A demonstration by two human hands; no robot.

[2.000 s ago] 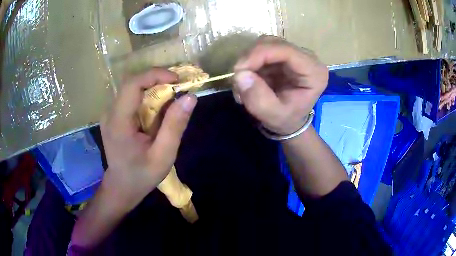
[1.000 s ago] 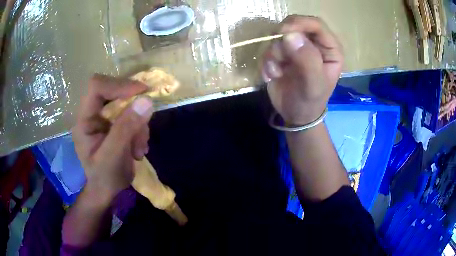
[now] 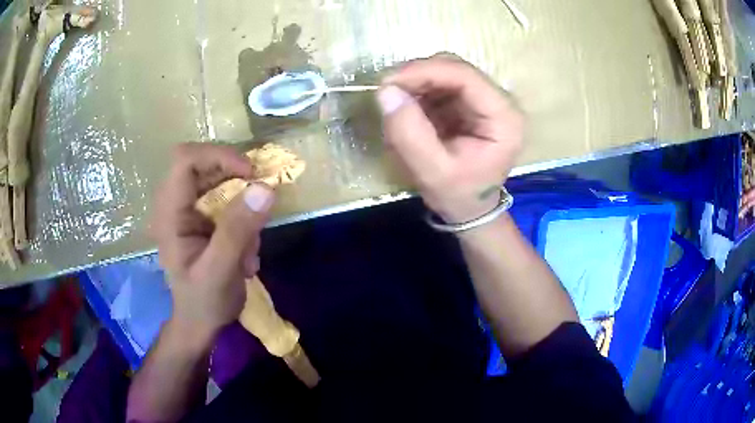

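Observation:
My left hand (image 3: 211,235) is closed around a tan limb piece (image 3: 269,318). Its toed end sticks out above my thumb over the table edge, and its narrow peg end points down over my lap. My right hand (image 3: 451,136) pinches a thin pale swab (image 3: 356,88) between thumb and fingers. The swab's far end reaches the small whitish oval dish (image 3: 288,93); its tip is hard to make out against the greyish liquid. The dish sits on a dark wet stain on the table.
The tan, tape-covered table (image 3: 397,33) has limb pieces at the left (image 3: 29,124) and more limb pieces (image 3: 695,58) at the right. Another thin pale stick (image 3: 515,11) lies at the far side. Blue crates with pale liners stand below the edge, one at the right (image 3: 654,273).
My right hand has drawn the swab away from the toed end and brought it to the dish. My left hand has shifted left with the limb piece. The view shows more of the far table.

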